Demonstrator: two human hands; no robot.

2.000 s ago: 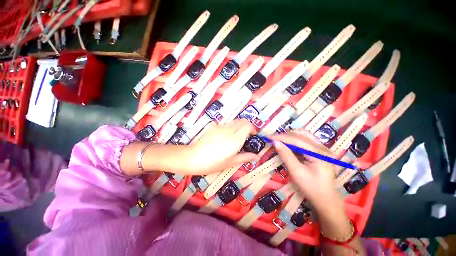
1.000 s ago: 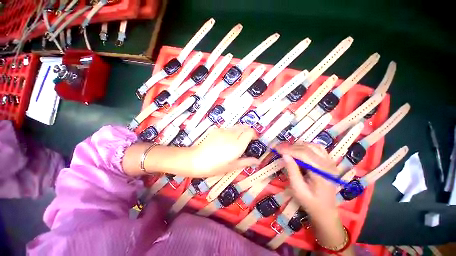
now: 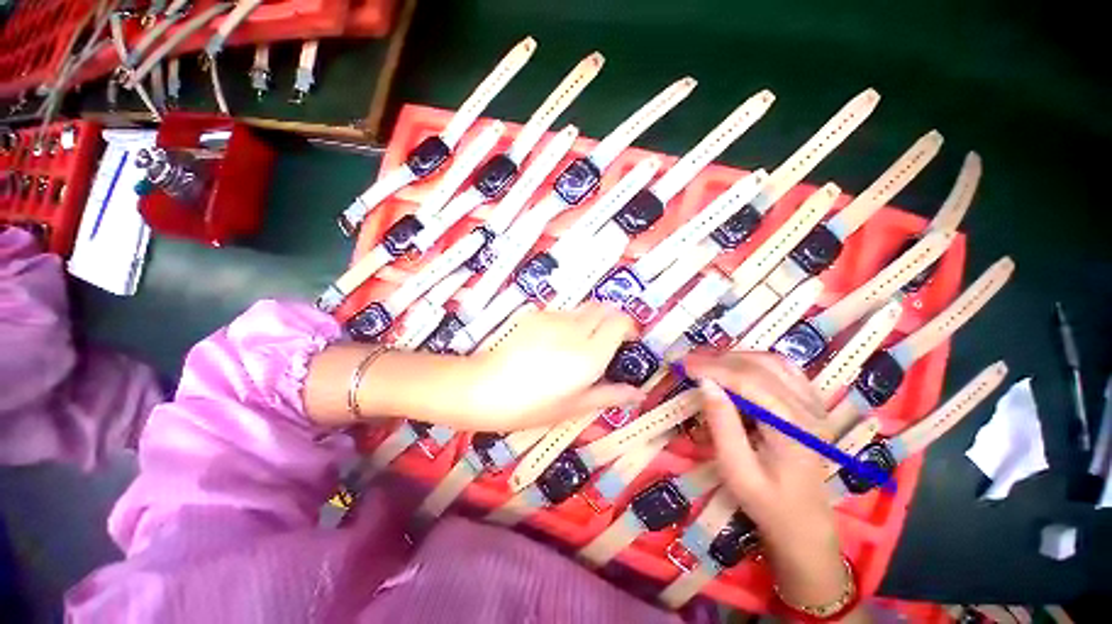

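Observation:
Many wristwatches with pale tan straps lie in slanting rows on a red-orange watch tray (image 3: 912,293). My left hand (image 3: 543,366) is over the middle of the tray, with its fingertips at a dark watch head (image 3: 633,363). The hand appears to hold this watch at its edge. My right hand (image 3: 768,433) is just to the right and holds a blue pen (image 3: 805,441). One end of the pen is close to the same watch head, and the other end points down to the right over another watch. The fingertips of both hands are partly hidden or blurred.
A red parts box (image 3: 226,180) and a white paper sheet (image 3: 112,226) lie at left, with red trays behind. At right are a crumpled white tissue (image 3: 1010,441), a small white block (image 3: 1058,541) and a dark thin tool (image 3: 1071,372). Another person's pink sleeve (image 3: 55,354) shows at left.
The blue pen has tilted more steeply, its far end now lower. Both hands stay around the same watch. The view has shifted slightly, and the sleeve at far left has moved up and further in.

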